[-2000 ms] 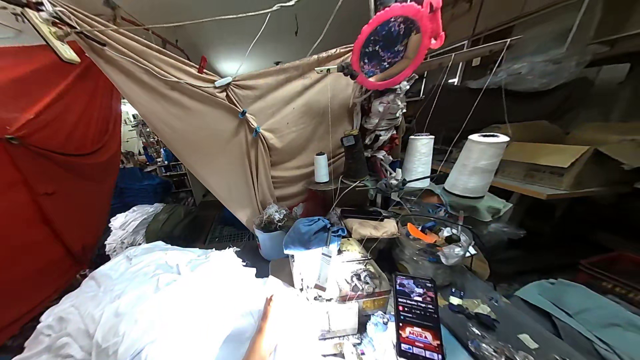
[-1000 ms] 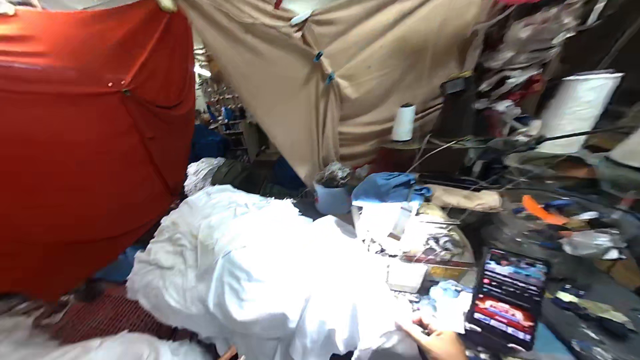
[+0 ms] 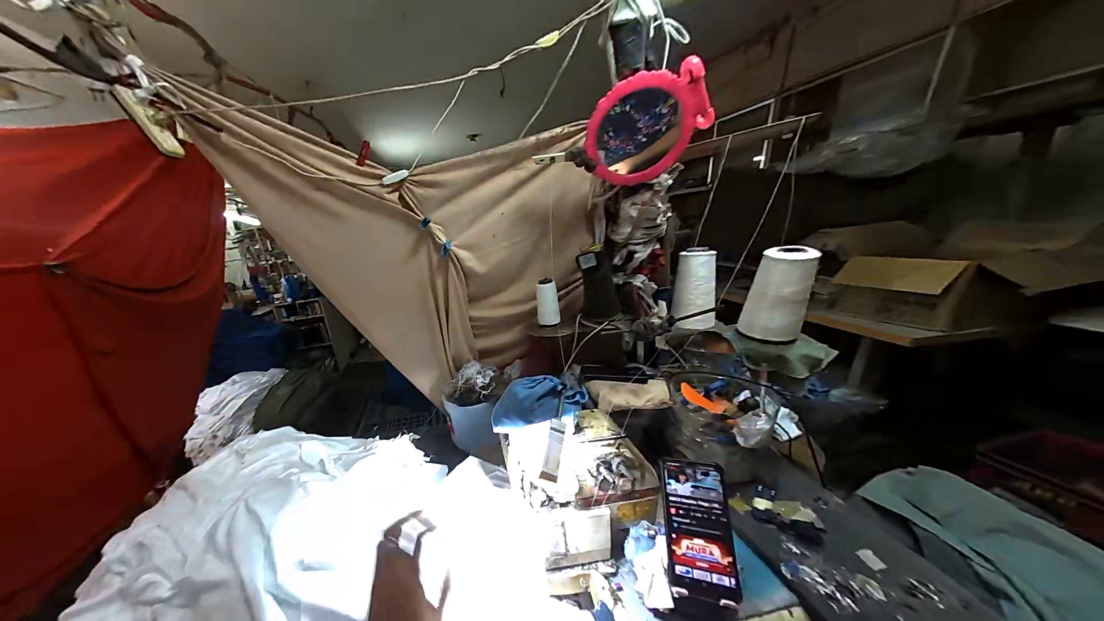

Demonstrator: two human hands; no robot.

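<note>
My left hand (image 3: 404, 573) is raised at the bottom, left of centre, over a heap of white fabric (image 3: 259, 509). A finger curls round a small white piece (image 3: 412, 532), perhaps a label or a fold of cloth; glare hides its edges. My right hand is not in view. To the right of the fabric stands a sewing machine (image 3: 617, 470), brightly lit, with a blue cloth (image 3: 539, 401) draped on its top. A phone (image 3: 700, 530) with a lit screen leans upright just right of the machine.
White thread cones (image 3: 779, 293) stand behind the machine, beneath a hanging pink-framed mirror (image 3: 640, 128). A grey-blue pot (image 3: 470, 423) holds thread scraps. Green fabric (image 3: 975, 526) lies at right, a cardboard box (image 3: 914, 293) behind. Beige and red curtains hang behind and left.
The view has swung up and to the right since a second ago. The hand seen beside the machine and phone then is out of view; a hand now shows raised over the white fabric.
</note>
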